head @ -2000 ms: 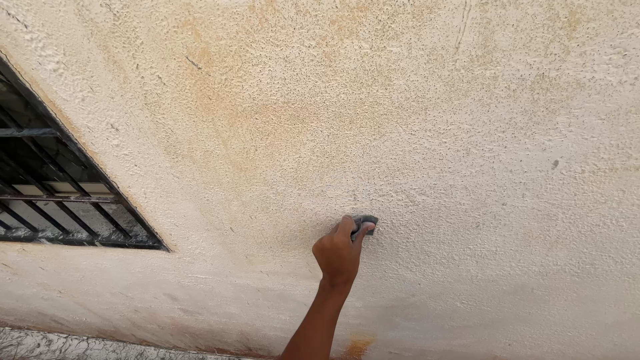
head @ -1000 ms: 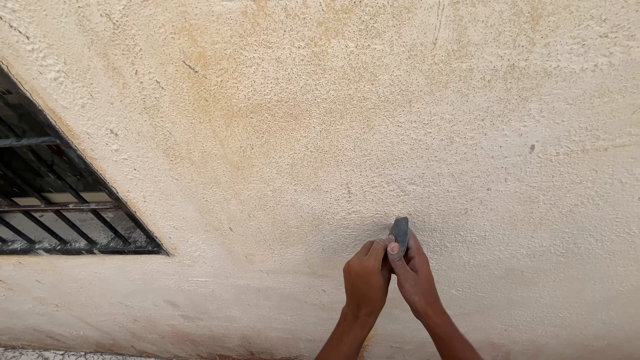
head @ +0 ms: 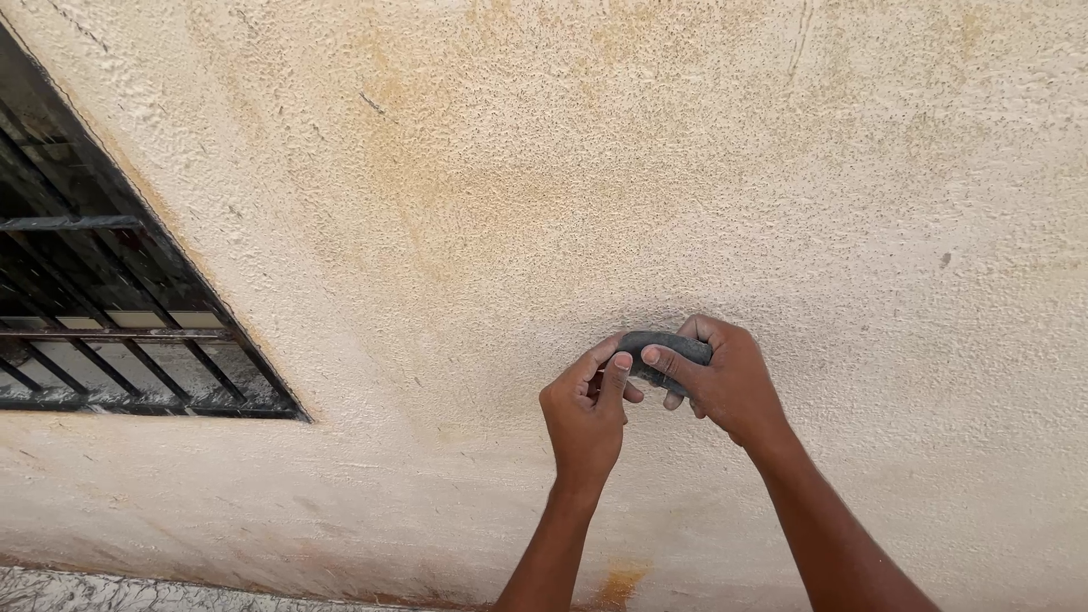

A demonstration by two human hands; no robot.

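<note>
A dark grey, bent piece of sandpaper (head: 667,347) is held between both hands in front of a rough, cream plastered wall (head: 527,212). My right hand (head: 735,382) grips its right part, thumb on the near face and fingers behind. The left end is pinched between the thumb and index finger of my left hand (head: 595,408). Its ends curve downward, and its far side is hidden from view.
At the left is a window opening with a black metal grille (head: 119,333). A rough, pale ledge or ground strip (head: 85,591) runs along the wall's foot at the lower left. An orange-brown stain (head: 622,585) marks the low wall.
Two seconds ago one hand held the dark piece against the wall; the other hand then came in beside it. Since one second ago the piece has turned from upright to a sideways arch between both hands.
</note>
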